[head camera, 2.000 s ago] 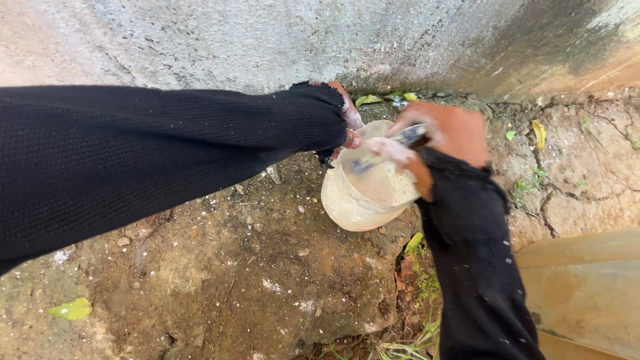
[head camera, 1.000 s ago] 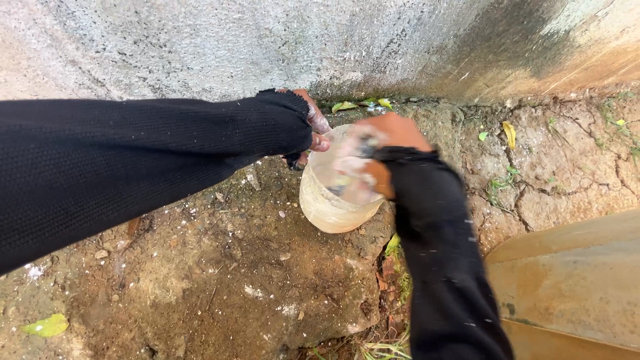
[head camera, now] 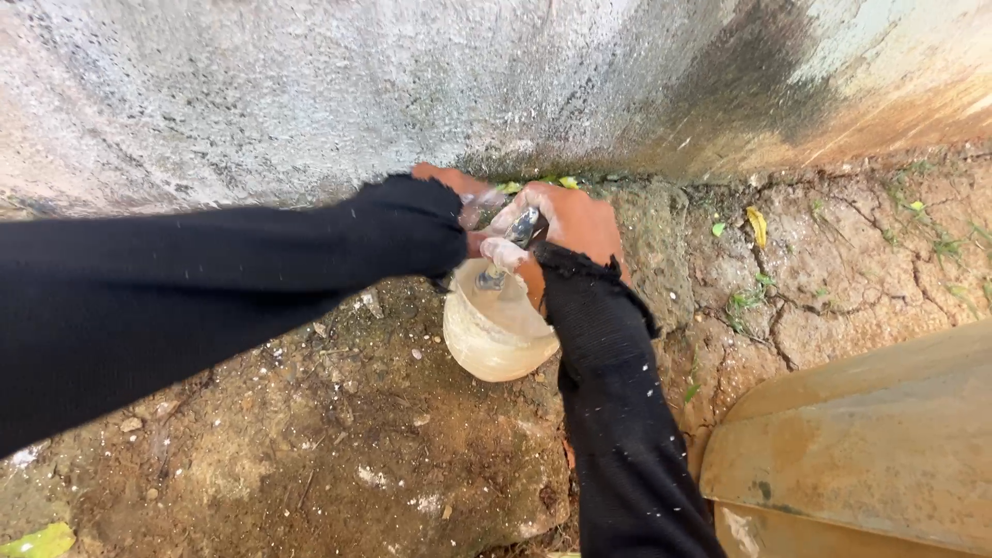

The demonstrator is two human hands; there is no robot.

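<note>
A pale plastic bucket (head camera: pixel 500 353), smeared on its outside, stands on the dirt at the foot of the wall. My left hand (head camera: pixel 473 198) is at the bucket's far rim and appears to grip it; my black sleeve and right hand partly hide it. Fingers of my right hand (head camera: pixel 570 221) close around the dark handle of a tool (head camera: pixel 523 227), probably a paintbrush, above the bucket's mouth. The tool's lower end reaches inside the bucket and is hard to make out. Whitish paint or a similar coating marks the fingers of both hands.
A stained, whitewashed wall (head camera: pixel 349 101) runs behind the bucket. Cracked earth with small weeds and a yellow leaf (head camera: pixel 756 226) lies to the right. At the lower right stands a large tan container or similar curved object (head camera: pixel 845 434). White specks dot the ground (head camera: pixel 333 465).
My right hand, with the tool in it, has come toward the bucket's far rim, close against my left hand. Earlier it was over the right part of the bucket's mouth.
</note>
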